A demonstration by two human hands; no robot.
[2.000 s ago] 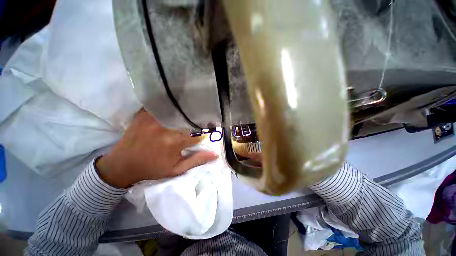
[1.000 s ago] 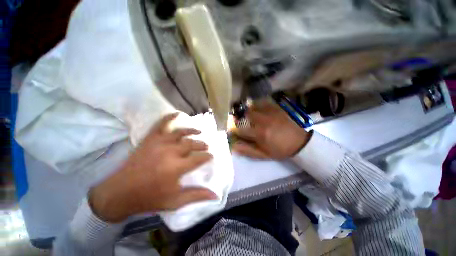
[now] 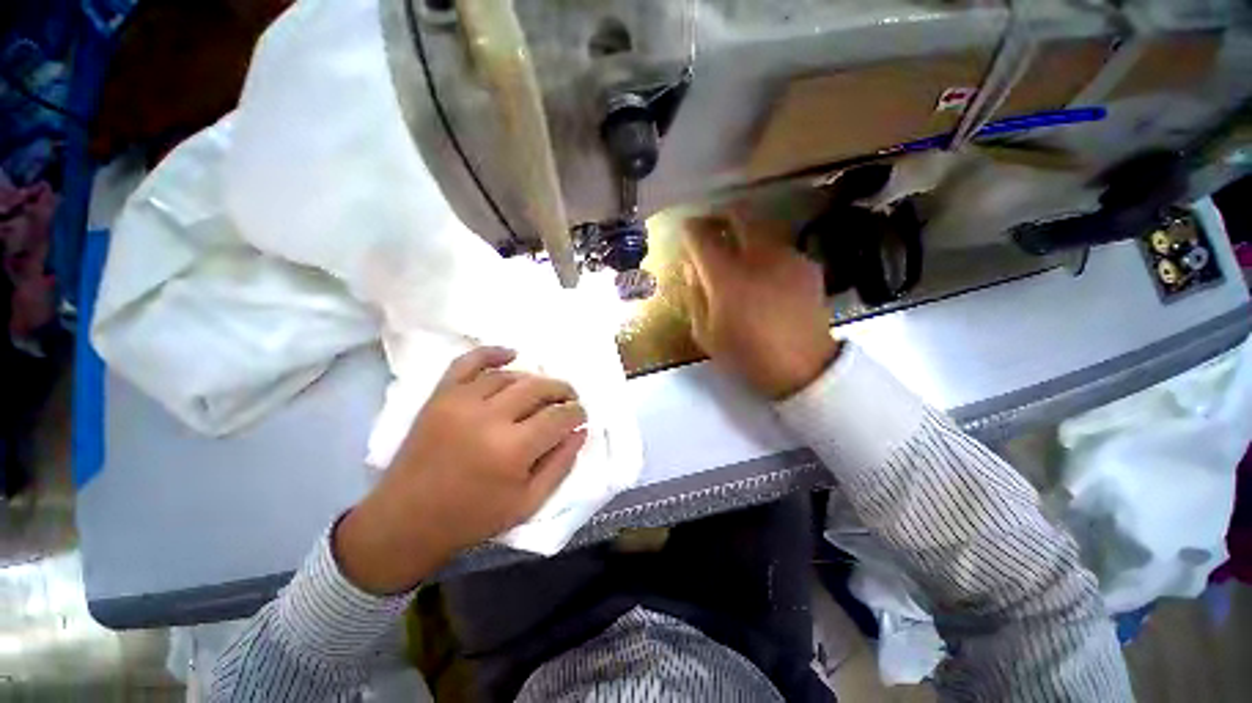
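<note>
The white garment piece [image 3: 309, 206] lies in a large heap left of the needle, with a narrower part reaching the table's front edge. My left hand [image 3: 460, 467] presses on that part with bent fingers. My right hand [image 3: 765, 302] is right of the needle, over the brass-looking needle plate [image 3: 666, 330]. Its fingertips are bright and blurred, so whether it holds anything cannot be told. The presser foot area [image 3: 625, 250] is between the hands, at the cloth's right edge. The grey machine head [image 3: 735, 69] spans the top, with a cream guard [image 3: 515, 110] and dark tension knob [image 3: 632, 137].
Black looped handles [image 3: 895, 254] lie behind my right hand. A blue pen-like stick [image 3: 1037, 124] and brown cardboard [image 3: 858, 117] are on the machine body. A small tray of bobbin-like parts [image 3: 1181, 257] sits at the table's right. More white cloth [image 3: 1153, 481] hangs at the right, below the grey table edge [image 3: 742, 488].
The view has drawn back from the machine. My right hand, earlier hidden behind the guard, now shows beside the needle. My left hand has moved from the needle toward the front edge. The blue-handled snips no longer show.
</note>
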